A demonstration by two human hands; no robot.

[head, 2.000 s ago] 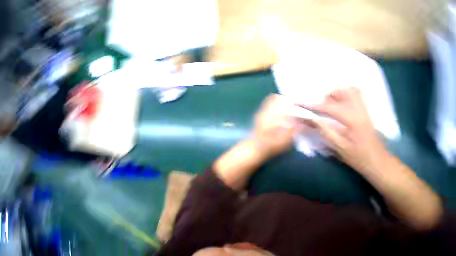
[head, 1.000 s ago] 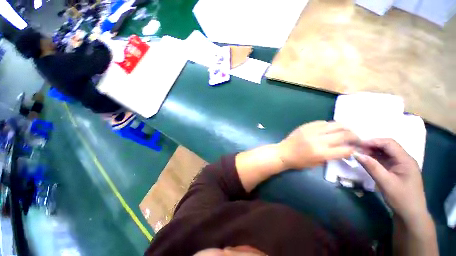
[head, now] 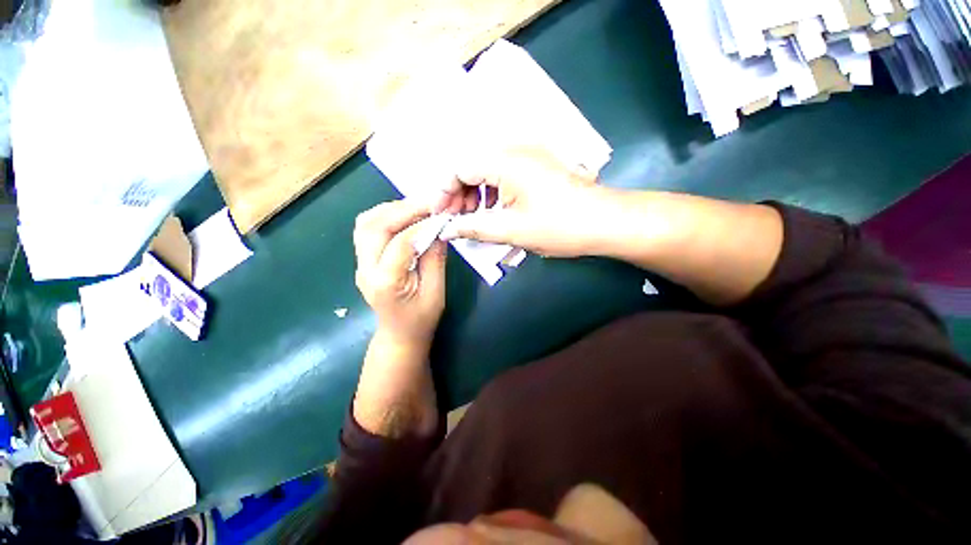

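My left hand [head: 399, 261] and my right hand [head: 522, 213] meet over the green bench. The fingers of both pinch a small white card piece [head: 429, 232] between them. It is too small and overexposed to tell its shape. White card blanks [head: 479, 117] lie just beyond and under my hands, with stepped flaps showing below my right hand. Two tiny white scraps lie on the green surface, one left of my left hand [head: 341, 313] and one below my right forearm [head: 651, 286].
A tan wooden board [head: 287, 85] lies beyond. Stacked blanks [head: 788, 53] stand at the upper right. A patterned smartphone [head: 176, 298] lies on papers at left, near a large white sheet [head: 96, 149]. A red item [head: 66, 434] is at lower left. A magenta surface [head: 926, 234] shows at right.
The view has turned rightward, so the stacked blanks now show and the seated person has mostly left view. My hands are still together at a small white piece.
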